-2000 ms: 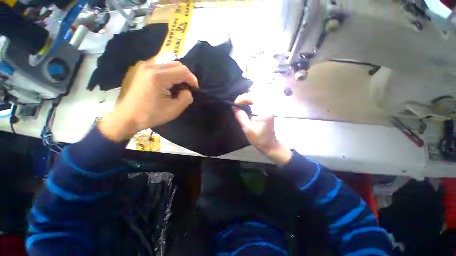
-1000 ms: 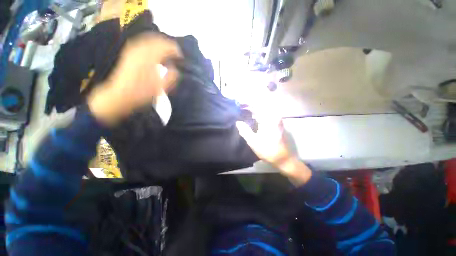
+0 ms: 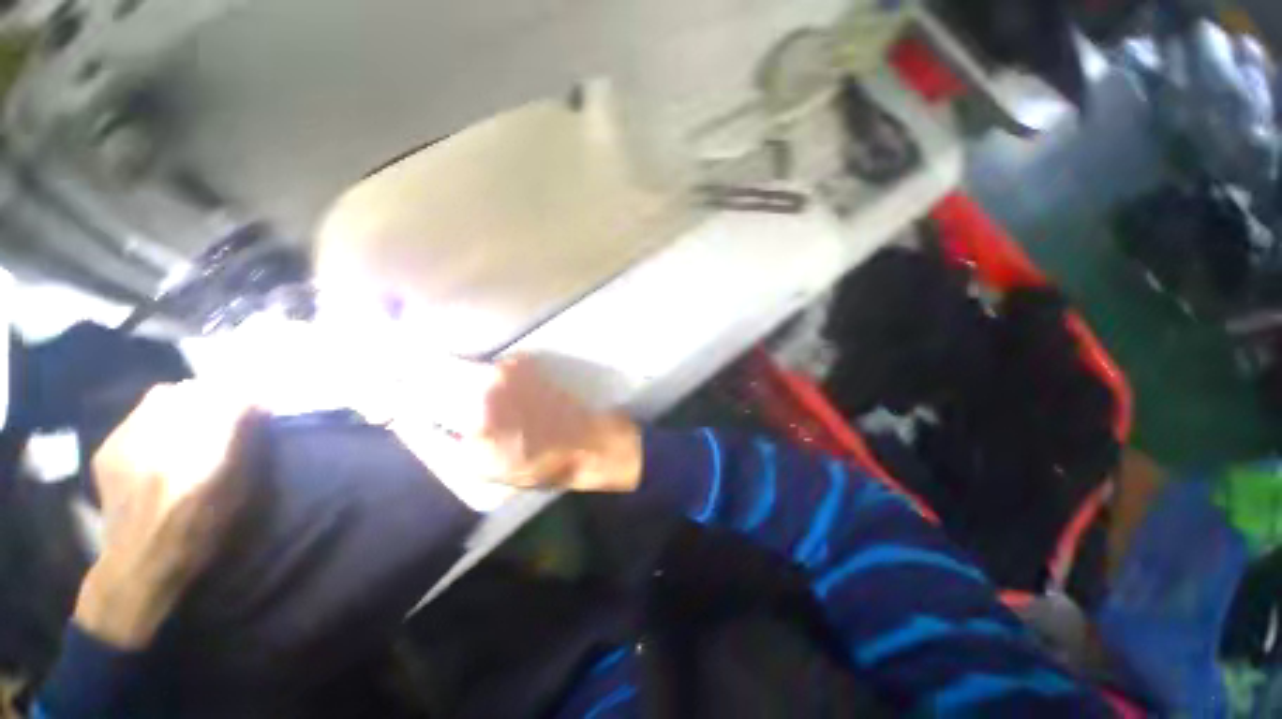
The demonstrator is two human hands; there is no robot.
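A dark garment piece (image 3: 331, 513) lies under the lamp at the left and hangs over the table's front edge. My left hand (image 3: 162, 485) is closed on its left part, with the fingers curled at its upper edge. My right hand (image 3: 527, 429) pinches the right end of the same edge. The dark edge runs straight between my hands. Strong glare hides the fingertips and the needle area. The off-white sewing machine (image 3: 366, 70) stands just behind the hands.
The beige machine bed (image 3: 478, 232) is behind my right hand. Thread snips (image 3: 752, 198) lie at the table's right part. A red crate (image 3: 1104, 368) with black pieces (image 3: 935, 372) stands at the lower right, above green flooring (image 3: 1195, 337).
The view has swung right and tilted, bringing in the crate and floor. My left hand has come down from the raised, blurred pose to the cloth's edge; my right hand has closed on it.
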